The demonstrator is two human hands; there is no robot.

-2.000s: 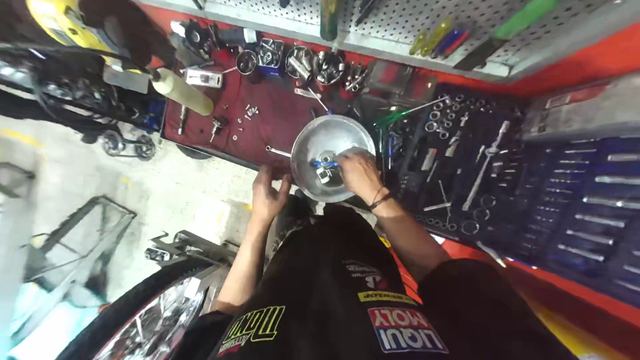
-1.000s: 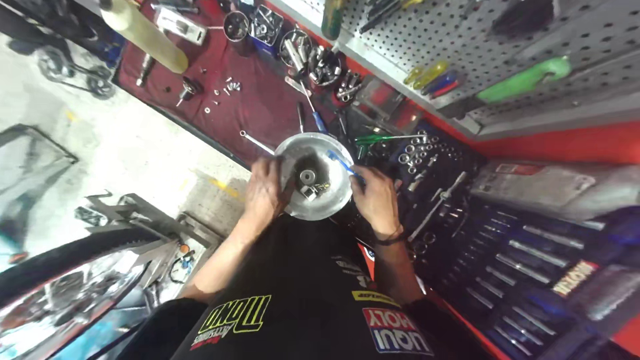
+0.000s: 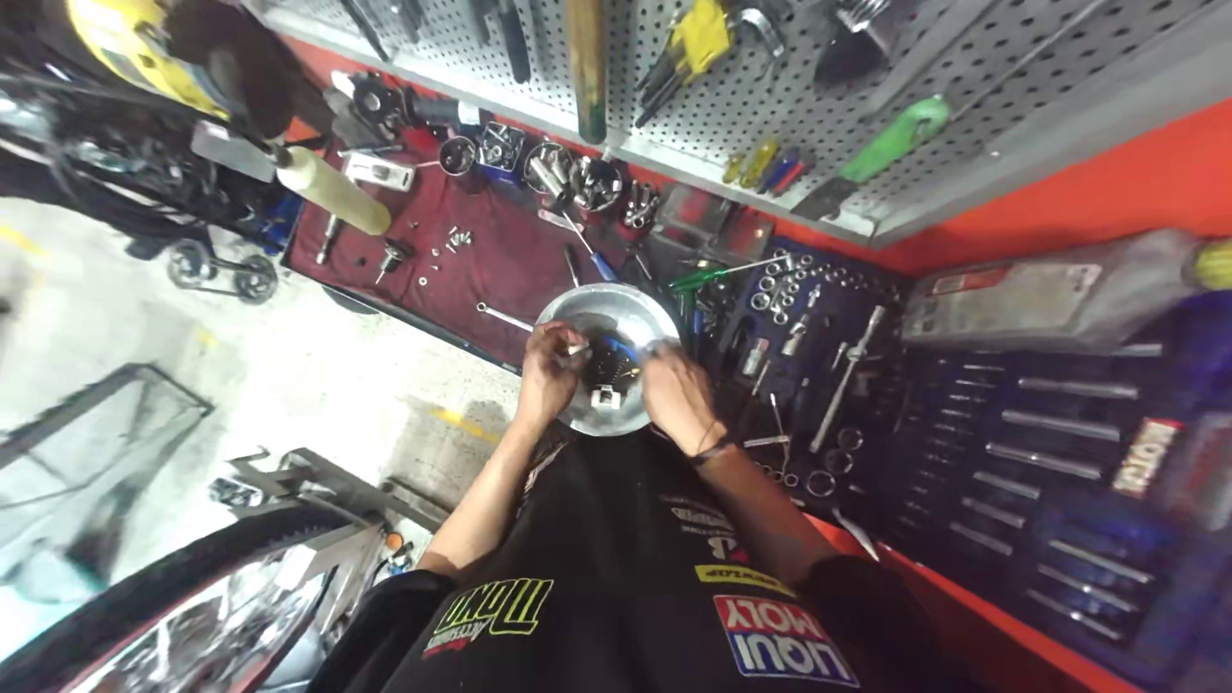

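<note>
A round metal bowl (image 3: 630, 306) sits at the bench edge in front of my body, with dark liquid or small dark parts and a small light metal part (image 3: 605, 397) in it. Over its left side, my left hand (image 3: 551, 371) has its fingers closed on a small light-coloured part (image 3: 577, 348). My right hand (image 3: 677, 390) is at the bowl's right side, gripping a blue-handled brush (image 3: 621, 347) whose handle slants into the bowl. The brush's far end is hard to make out. A combination wrench (image 3: 505, 316) lies just left of the bowl.
Cups of sockets (image 3: 597, 183), a pale bottle (image 3: 334, 191) and small hardware stand on the red bench mat (image 3: 472, 252). Socket trays (image 3: 837, 327) lie at the right, beneath a tool-hung pegboard (image 3: 818, 77). A motorcycle wheel (image 3: 212, 587) is at the lower left.
Both hands remain at the bowl. The blue brush, raised near the bowl's right rim a second ago, now reaches lower inside it. The view has shifted.
</note>
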